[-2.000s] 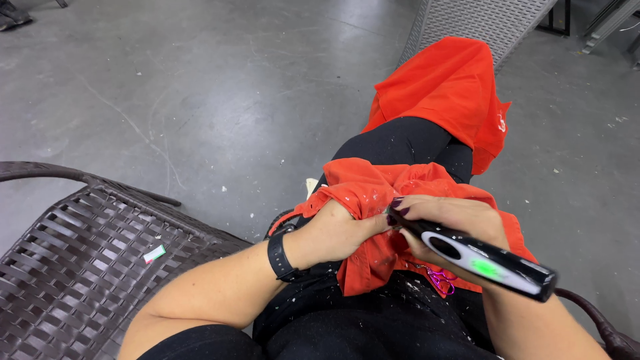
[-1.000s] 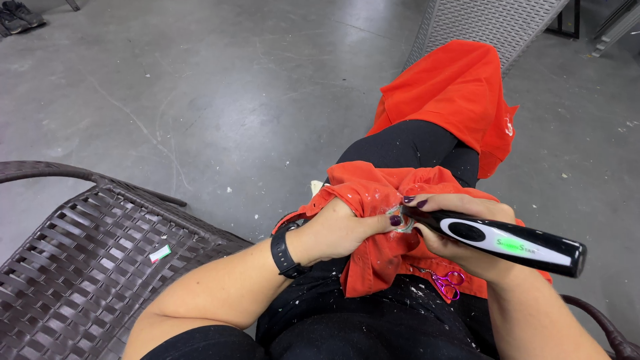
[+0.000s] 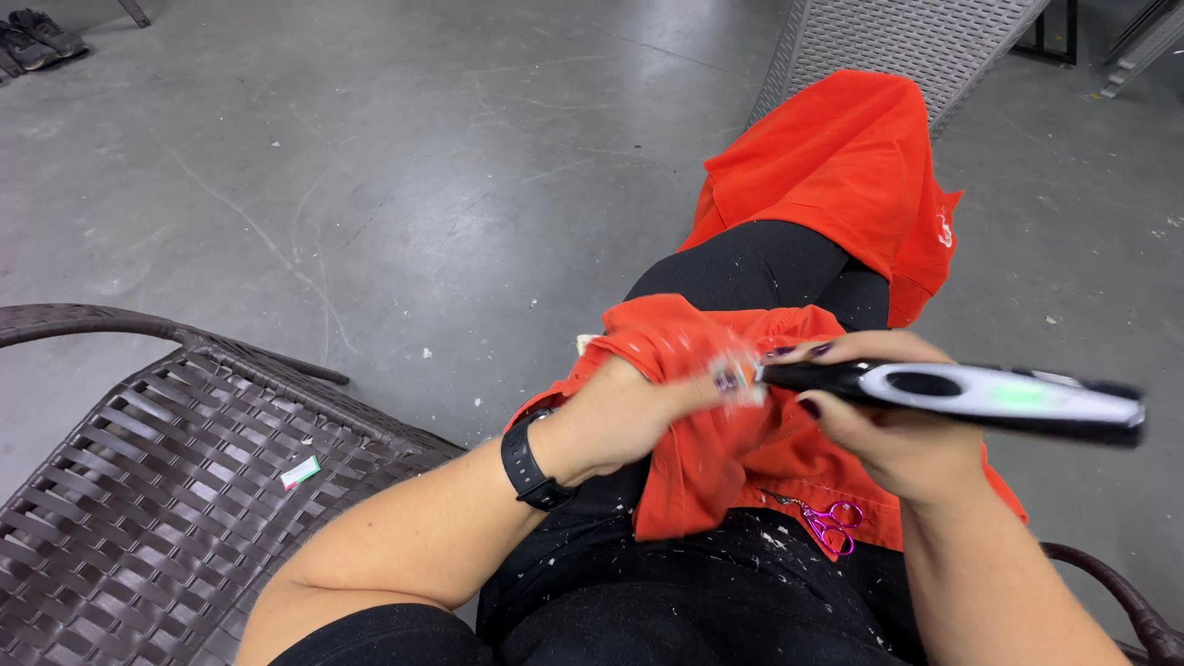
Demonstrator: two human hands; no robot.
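Red fabric (image 3: 689, 481) lies bunched over my lap, and my left hand (image 3: 615, 412) grips a fold of it, partly underneath. A blurred whitish patch (image 3: 738, 375) with loose bits shows on the cloth at my left thumb. My right hand (image 3: 888, 421) holds a black and silver cordless trimmer (image 3: 962, 393) with a green glow on its body; its narrow tip is at that patch. Small pink-handled scissors (image 3: 831, 527) rest on the cloth near my waist. More red fabric (image 3: 823, 166) is draped over my lower legs.
At the left stands a brown woven chair (image 3: 185, 462) with a small white, green and red tag (image 3: 301, 472) on its seat. A grey woven chair (image 3: 906, 46) is beyond my legs. Shoes (image 3: 42, 37) sit on the floor at the far left. White scraps dot the grey floor (image 3: 416, 231).
The trimmer has swung from pointing down to the right to lying nearly level. Both hands remain at the same part of the fabric, and the hand area is now blurred.
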